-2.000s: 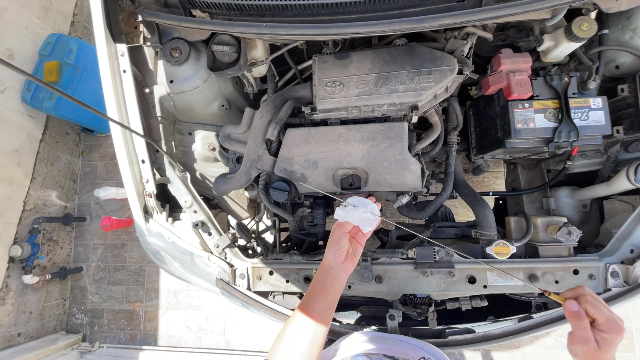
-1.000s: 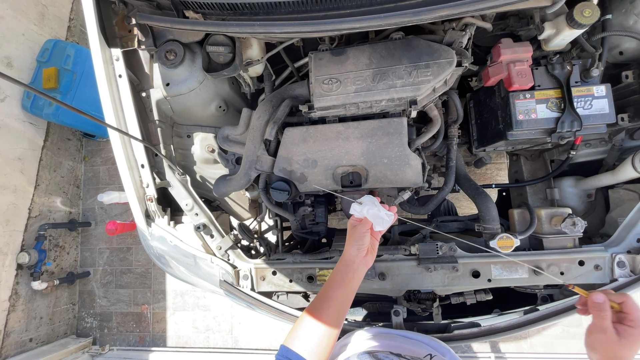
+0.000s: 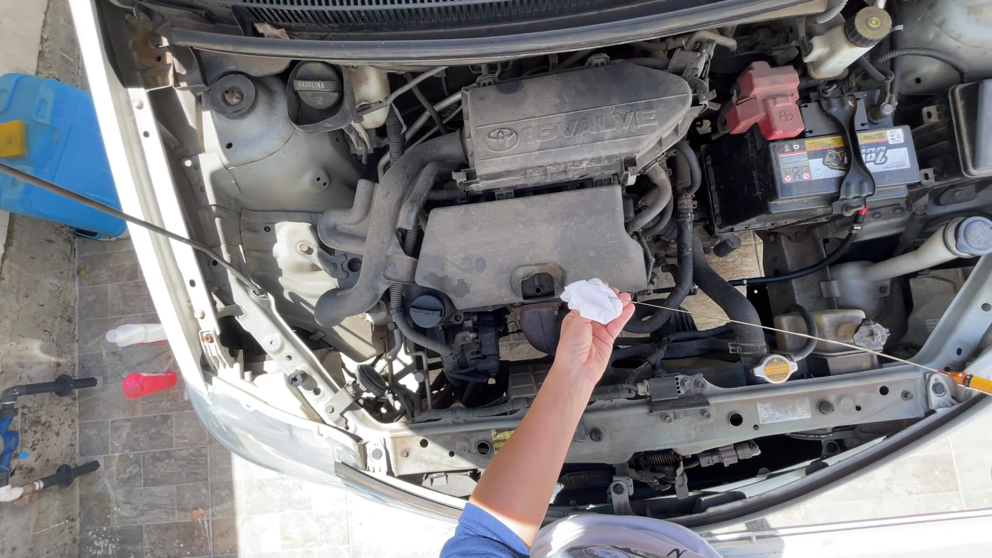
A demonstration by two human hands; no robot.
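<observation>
My left hand pinches a crumpled white paper or cloth wipe over the front edge of the lower engine cover. From the wipe a thin metal dipstick runs right to its orange handle at the right edge of the head view. The dipstick's left end is hidden at the wipe. My right hand is out of view. Below the dipstick is the radiator cap.
A car battery with a red terminal cover sits at the right. The hood prop rod crosses the left fender. A blue container, a white bottle and a red object lie on the ground at the left.
The dipstick has been drawn right through the wipe; its bare end showed left of the wipe before. My right hand has moved right, out of view.
</observation>
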